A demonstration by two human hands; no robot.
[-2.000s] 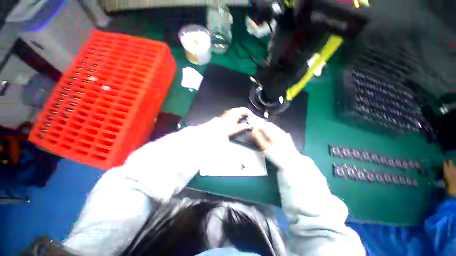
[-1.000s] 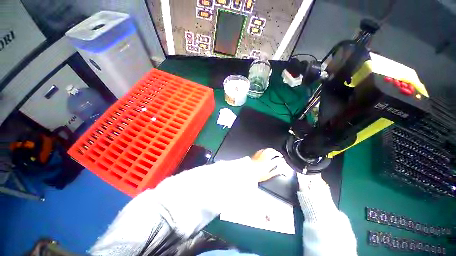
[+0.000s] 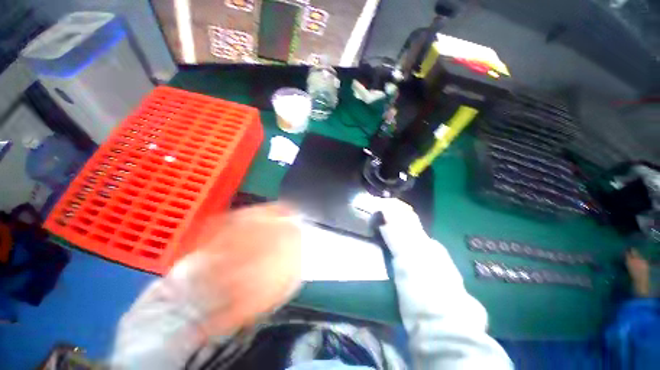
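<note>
My right hand (image 3: 396,218) is just in front of the inspection microscope's round lens end (image 3: 387,177), over the black base plate (image 3: 326,181). Its fingers are closed on a small dark piece (image 3: 378,220), likely a module. A bright light spot falls beside the fingertips. My left hand (image 3: 250,253) is large and strongly blurred, between the orange-red slotted tray (image 3: 210,206) and the white paper sheet (image 3: 340,256). It partly hides the paper's left end; whether it holds anything cannot be told. Dark parts fill some slots on the tray's left side.
Two module rows (image 3: 532,249) lie at right, below stacked trays of dark modules (image 3: 539,155). A tub (image 3: 292,112), clear bottle (image 3: 323,90) and white tissue (image 3: 283,150) stand or lie behind the base plate. A monitor (image 3: 278,32) is at the back. Another person's hand (image 3: 637,271) shows at far right.
My left hand has left the lens area and moved left and toward me. My right hand stays near the lens, its fingers now in clearer view. The head view has shifted.
</note>
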